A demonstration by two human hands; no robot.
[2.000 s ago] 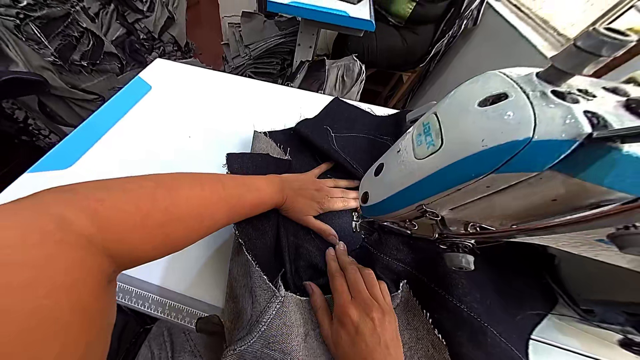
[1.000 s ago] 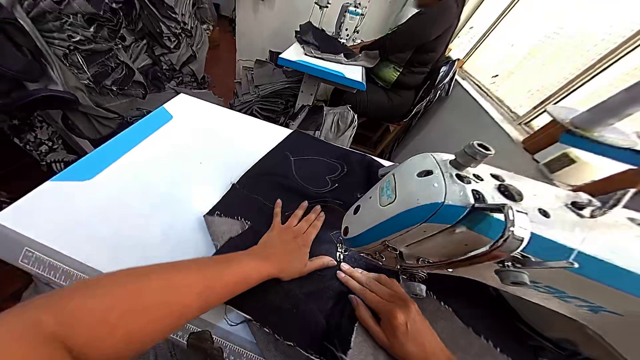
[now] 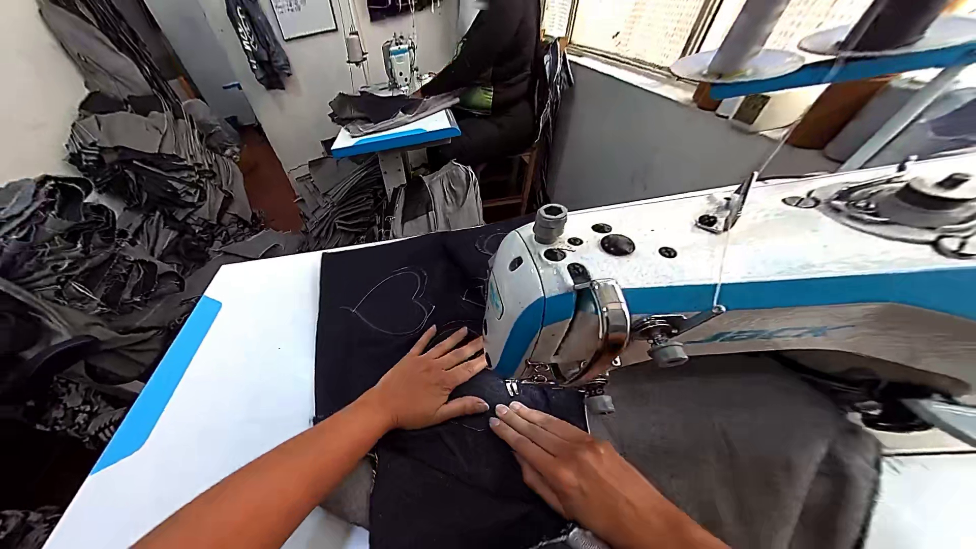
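Dark denim fabric (image 3: 358,366) lies across the white sewing table, a stitched heart outline (image 3: 393,301) showing on it. My left hand (image 3: 431,381) rests flat on the denim with fingers spread, just left of the presser foot (image 3: 512,388). Palm down, my right hand (image 3: 564,465) presses the cloth in front of the foot, its fingers extended close together. Above both hands is the head of a white and blue Jack sewing machine (image 3: 526,305). The needle's tip cannot be made out. Grey cloth (image 3: 732,442) spreads under the machine arm.
The white table (image 3: 252,335) has a blue-edged left side. Heaps of grey and black fabric (image 3: 145,191) lie on the floor at left. Beyond, a person in dark clothes (image 3: 503,76) sits at another sewing machine (image 3: 399,61). Thread cones (image 3: 751,38) stand at upper right.
The denim, bunched two seconds ago, now lies flatter with its heart outline exposed. Both hands have stayed on the cloth near the presser foot. The view has shifted, showing more of the room.
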